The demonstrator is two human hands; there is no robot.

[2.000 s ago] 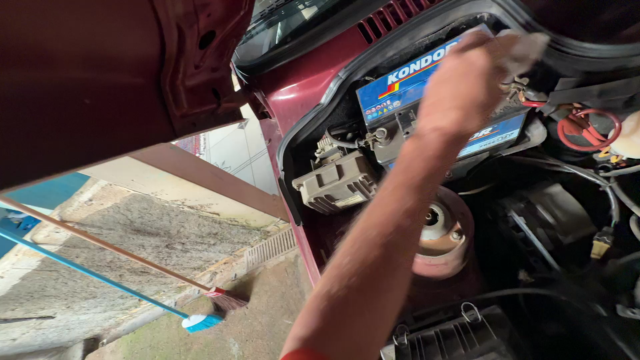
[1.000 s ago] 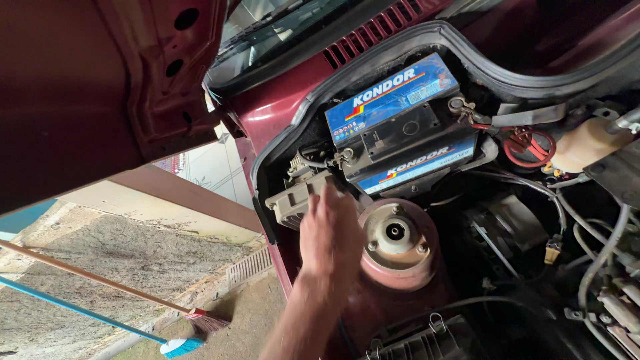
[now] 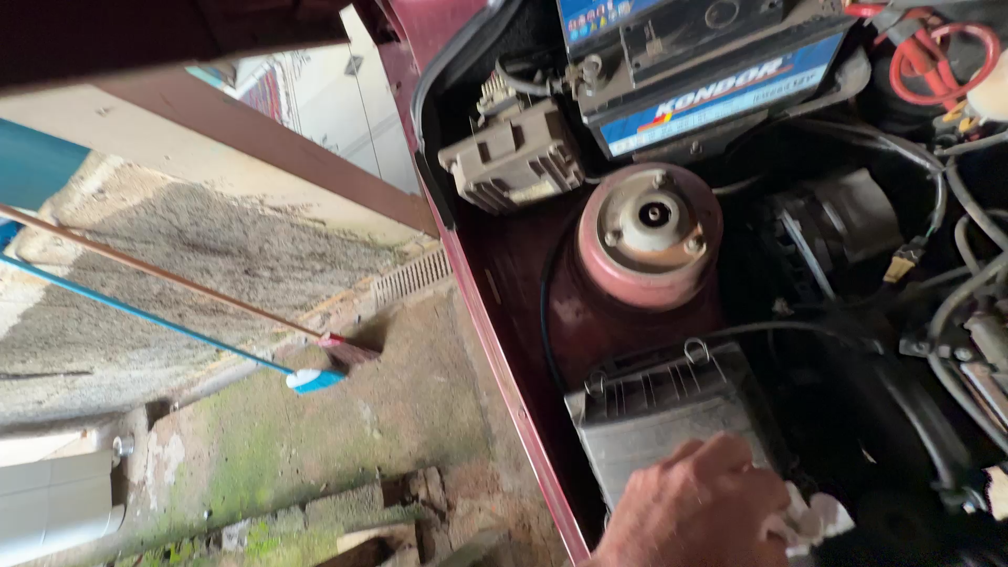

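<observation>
My left hand [image 3: 693, 504], seen from the back and somewhat blurred, is closed around a crumpled white cloth or paper [image 3: 811, 516] that sticks out to its right. It is over the lower part of the dark plastic air filter housing [image 3: 661, 417]; whether it touches the housing cannot be told. Beyond the housing are the red strut tower [image 3: 650, 236], a grey-brown ribbed plastic module [image 3: 516, 157] and a blue and black Kondor car battery [image 3: 717, 98]. My right hand is not in view.
The car's red fender edge [image 3: 512, 402] runs along the bay's left side. Red cables [image 3: 937, 67] and an alternator [image 3: 843, 216] lie to the right. Outside, a blue broom [image 3: 315, 380] and a reddish broom [image 3: 350, 349] stand on the concrete floor.
My left hand has moved from over the battery to the ribbed module, then down to the air filter housing. The view has shifted, leaving the battery partly cut off at the top.
</observation>
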